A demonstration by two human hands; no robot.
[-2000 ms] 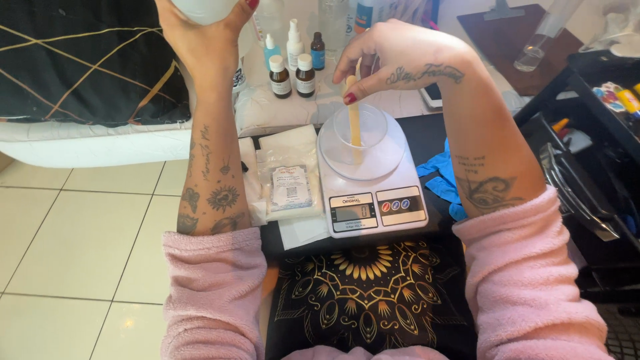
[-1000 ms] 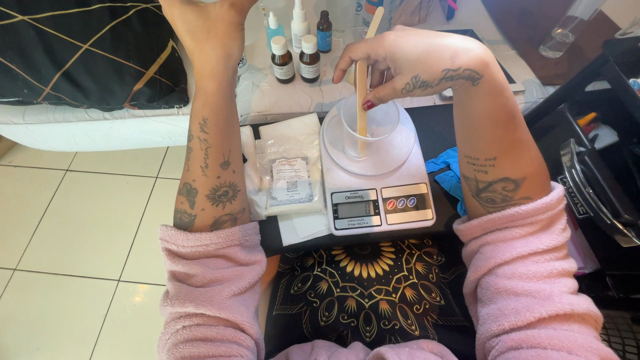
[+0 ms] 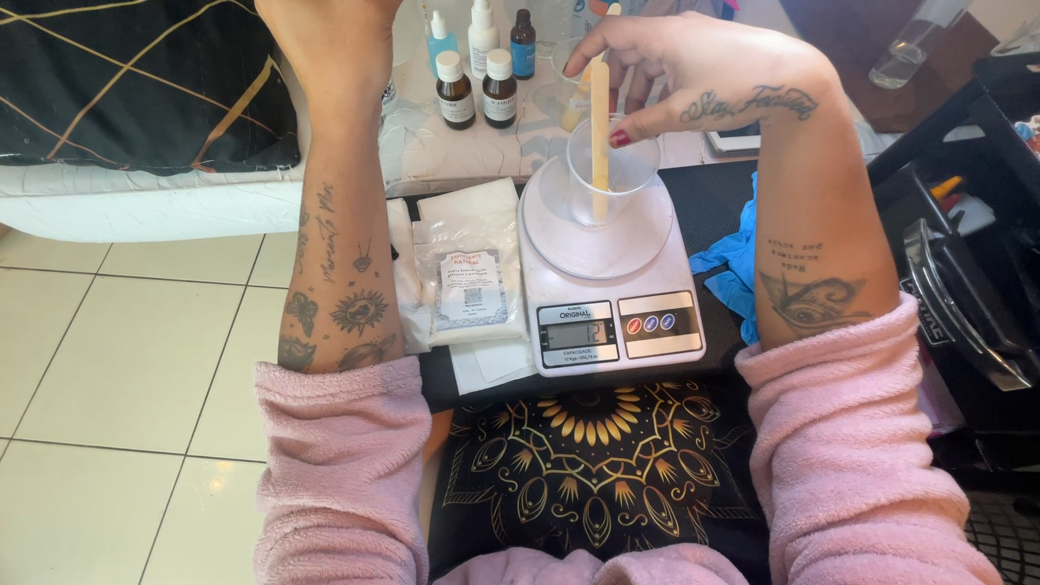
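A clear plastic cup (image 3: 613,166) stands tilted on the round plate of a white digital kitchen scale (image 3: 601,244). A flat wooden stick (image 3: 600,122) stands upright in it. My right hand (image 3: 650,69) is at the cup's rim, thumb against it and the other fingers spread behind the stick; its exact hold on stick or cup is hard to tell. My left hand (image 3: 329,24) is raised at the top edge, its fingers cut off by the frame, so what it holds is hidden. Left of the scale lies a labelled plastic bag of white powder (image 3: 471,284).
Behind are two brown glass bottles with white caps (image 3: 455,93), small dropper bottles (image 3: 523,49) and another plastic cup (image 3: 573,89). A crumpled blue glove (image 3: 735,260) lies right of the scale. A black trolley (image 3: 951,203) stands at the right, a patterned black cushion (image 3: 146,81) at the upper left.
Two seconds ago my left hand held a white container at the top edge; that container has gone out of view. My right hand has stayed by the cup and stick.
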